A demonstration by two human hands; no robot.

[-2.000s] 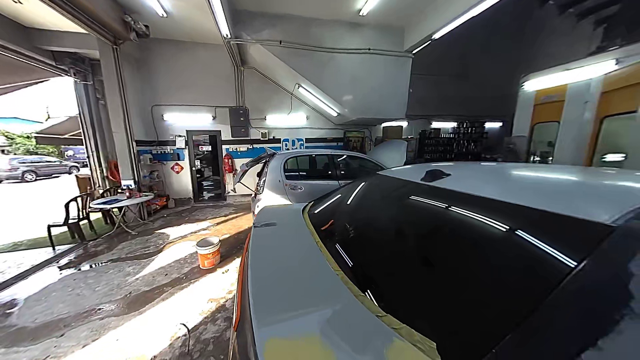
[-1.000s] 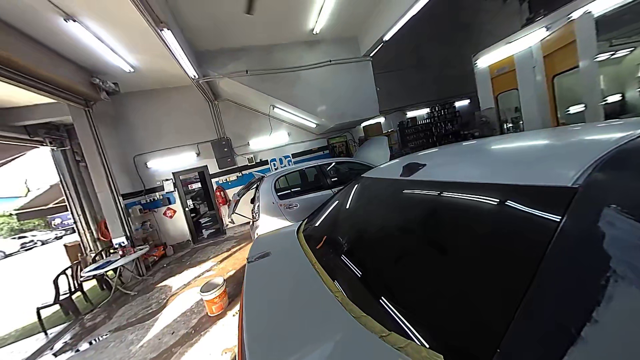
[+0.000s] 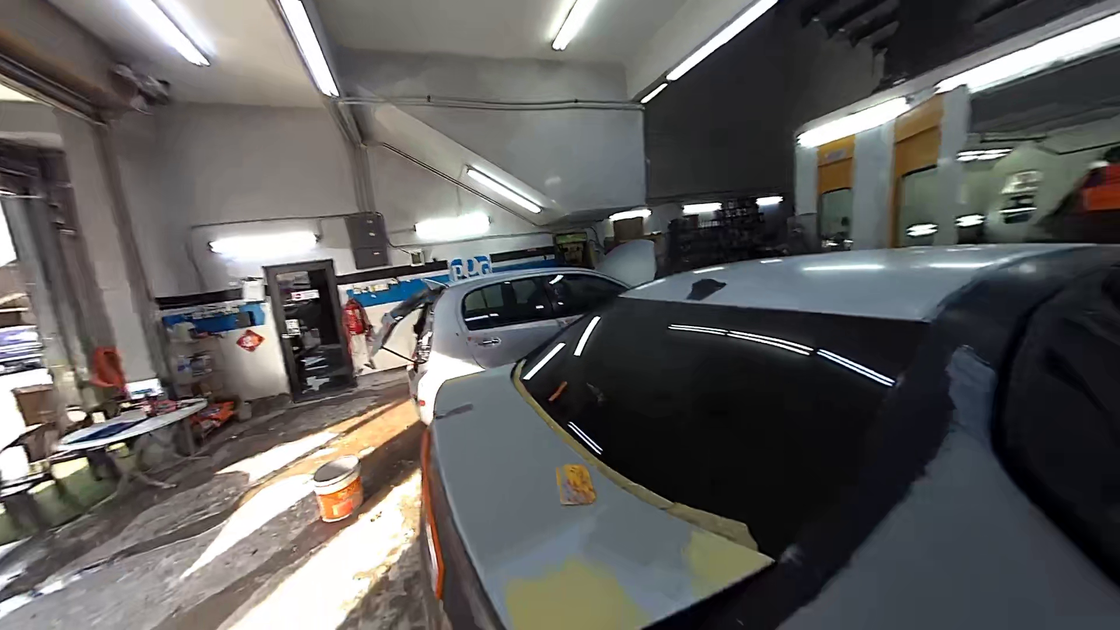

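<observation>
Neither my left hand nor my right hand shows. Close in front stands a grey car whose trunk lid [image 3: 499, 455] bears yellowish filler patches [image 3: 569, 595]. A small yellow-orange pad or sheet [image 3: 576, 485] lies on the lid near the glass. Yellowish masking tape [image 3: 612, 472] runs along the lower edge of the dark rear window [image 3: 726, 394]. A small dark antenna fin [image 3: 707, 288] sits on the roof [image 3: 814, 280]. At the right, the rear pillar [image 3: 971, 385] has a pale grey patch on dark paint.
An orange and white bucket [image 3: 338, 503] stands on the wet, sunlit floor [image 3: 262, 542] left of the car. Beyond it is a silver hatchback [image 3: 499, 324] with its tailgate up. A round table [image 3: 131, 429] and chairs stand at the left, near a dark door frame [image 3: 308, 332].
The view has turned and shows more of the trunk lid and the car's right side. The yellow-orange pad is now in view on the lid.
</observation>
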